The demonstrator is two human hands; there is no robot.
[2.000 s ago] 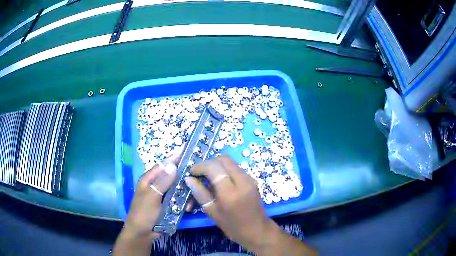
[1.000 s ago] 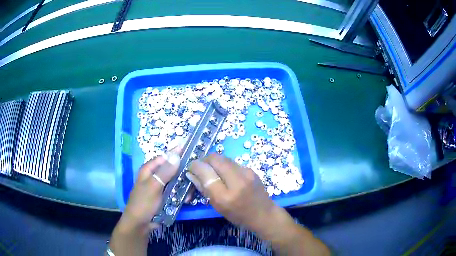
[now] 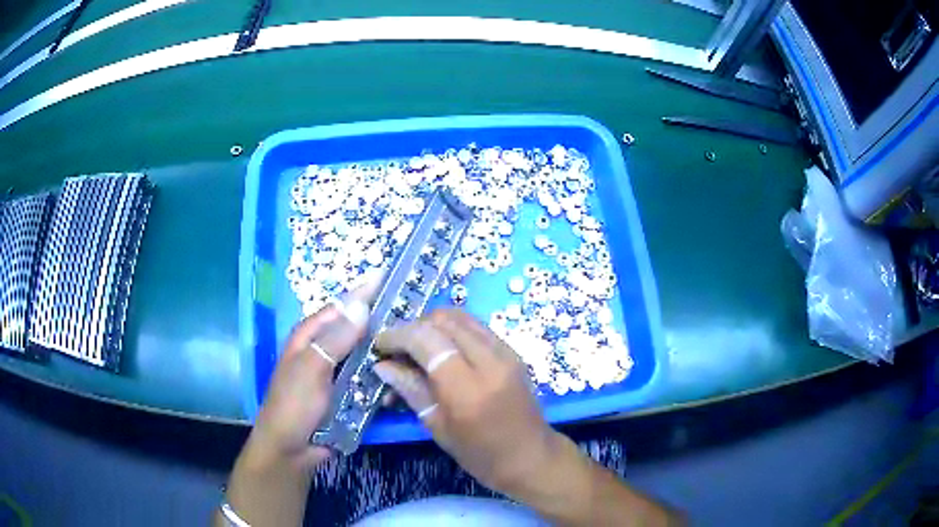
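Observation:
A silver-grey channel strip point(image 3: 417, 262) is held tilted over the near part of the blue tray point(image 3: 635, 268), its far end up and to the right. My left hand point(image 3: 314, 376) grips its lower left side. My right hand point(image 3: 463, 391) has thumb and fingertips at the strip's lower middle; whether they hold a fitting is hidden. Small round fittings show in a row inside the strip. Many loose silver-white fittings point(image 3: 350, 242) lie heaped in the tray.
Striped stacks of strips point(image 3: 88, 270) lie at the left. A crumpled clear plastic bag point(image 3: 846, 273) lies at the right below the pale machine point(image 3: 860, 144). Two thin dark bars point(image 3: 731, 129) point out from it. Small rings point(image 3: 237, 150) lie beyond the tray. White strips point(image 3: 412, 33) cross the green bench.
The view has shifted slightly, and the tray sits a little higher in the picture. My right fingers have moved slightly down along the strip. My left hand keeps its grip.

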